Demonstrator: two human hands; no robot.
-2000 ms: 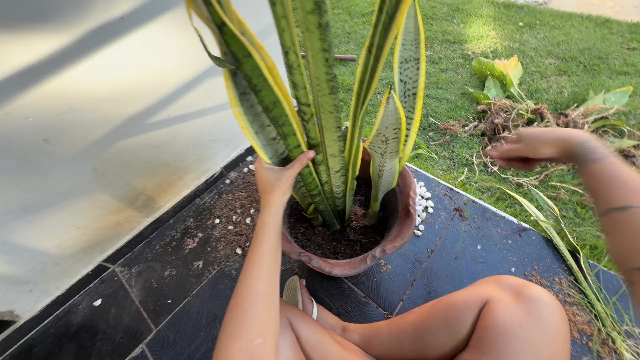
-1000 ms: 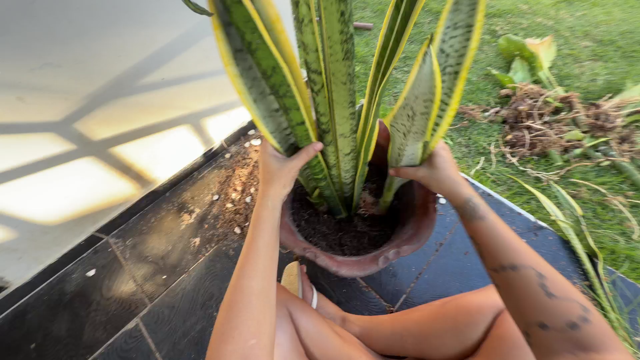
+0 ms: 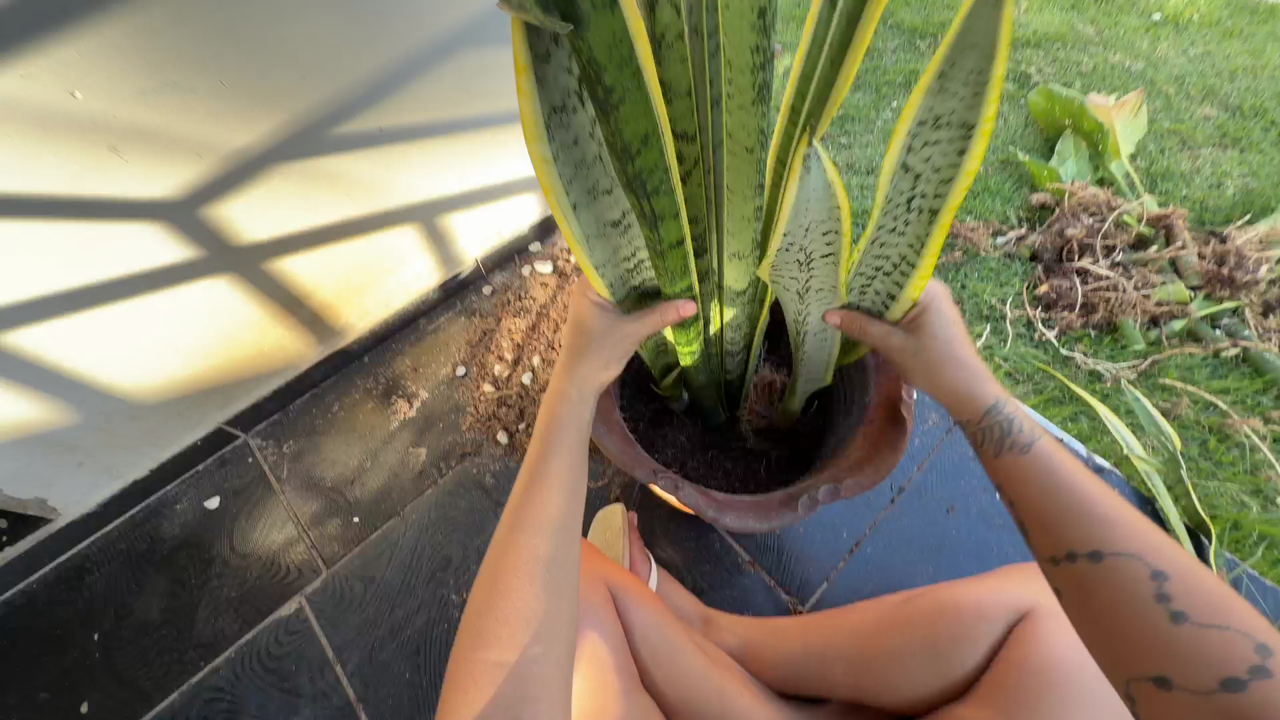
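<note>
A snake plant [image 3: 735, 200] with yellow-edged, mottled green leaves stands in a round terracotta pot [image 3: 770, 508] that holds dark soil [image 3: 700, 450]. My left hand [image 3: 615, 335] grips the lower leaves on the plant's left side, its thumb lying across their front. On the right, my right hand [image 3: 905, 335] holds the bases of the outer leaves just above the pot's rim, thumb toward the middle. Most fingers of both hands are hidden behind the leaves. Fibrous roots [image 3: 768, 390] show at the base of the plant.
Spilled soil with white pebbles [image 3: 510, 360] lies on the dark tiles [image 3: 390, 590] by the pale wall [image 3: 250, 230]. A heap of pulled roots [image 3: 1120, 260] and cut leaves [image 3: 1130, 440] rest on the grass [image 3: 1220, 90] at right. My crossed legs [image 3: 880, 640] are close before the pot.
My right hand, out over the grass by the root heap two seconds ago, has come left to the plant and taken hold of its right leaves. My left hand stays on the left leaves.
</note>
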